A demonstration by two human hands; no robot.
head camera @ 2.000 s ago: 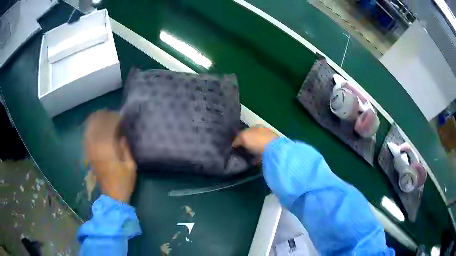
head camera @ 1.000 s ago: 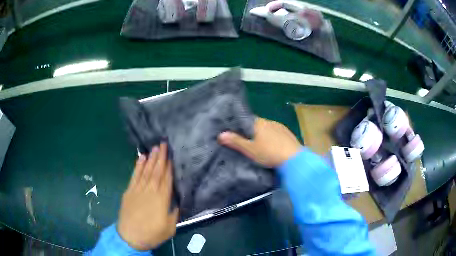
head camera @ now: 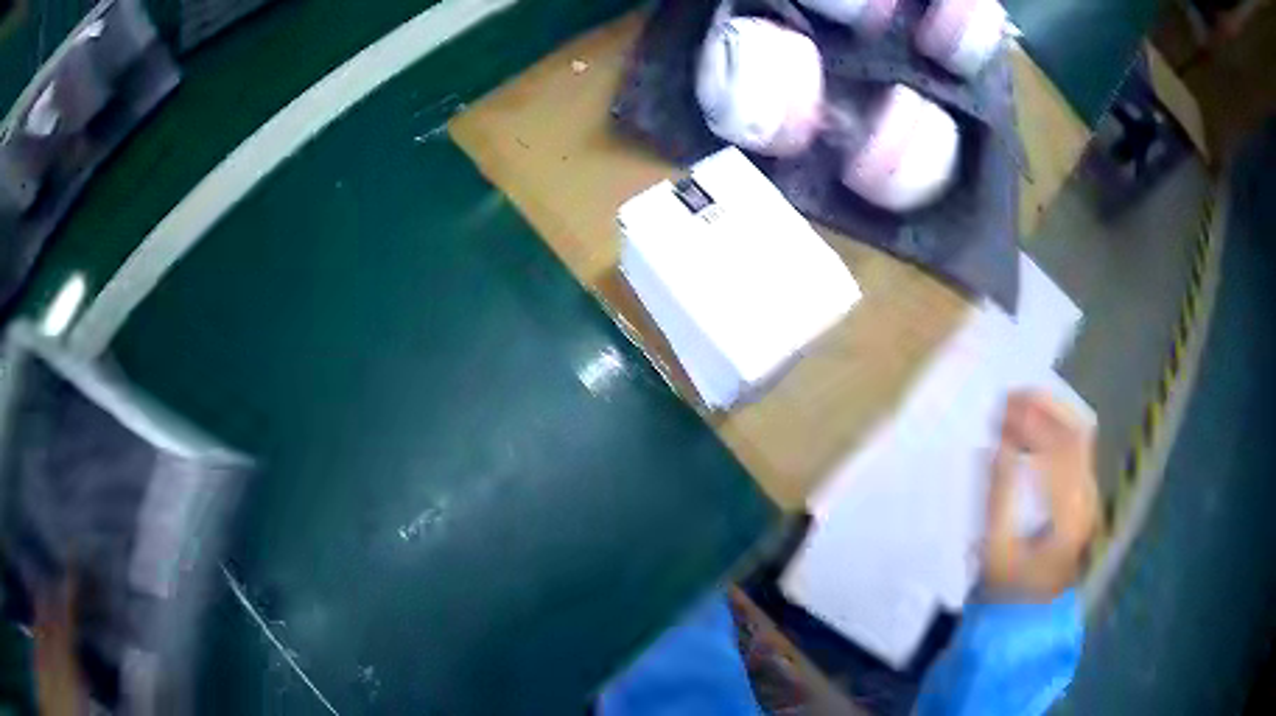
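A white box (head camera: 210,483) with a dark grey bag (head camera: 84,462) in it sits at the left edge, blurred and cut off. My left hand (head camera: 56,650) is a blurred piece against the bag at the bottom left; its grip is unclear. My right hand (head camera: 1043,490) is over the flat white box blanks (head camera: 896,532) low at the right, thumb and fingers curved with white card showing between them. The blur hides whether it grips a blank.
A stack of white leaflets (head camera: 749,280) stands on a brown cardboard sheet (head camera: 560,182). Headphones (head camera: 763,84) lie on dark bags beyond it. A pale rail (head camera: 266,154) curves at the upper left. Yellow-black tape (head camera: 1168,364) runs along the floor at right.
The view has swung right. Both hands were on the dark bag in front of me; the bag and box are now at the left edge, and my right hand has moved to the blanks.
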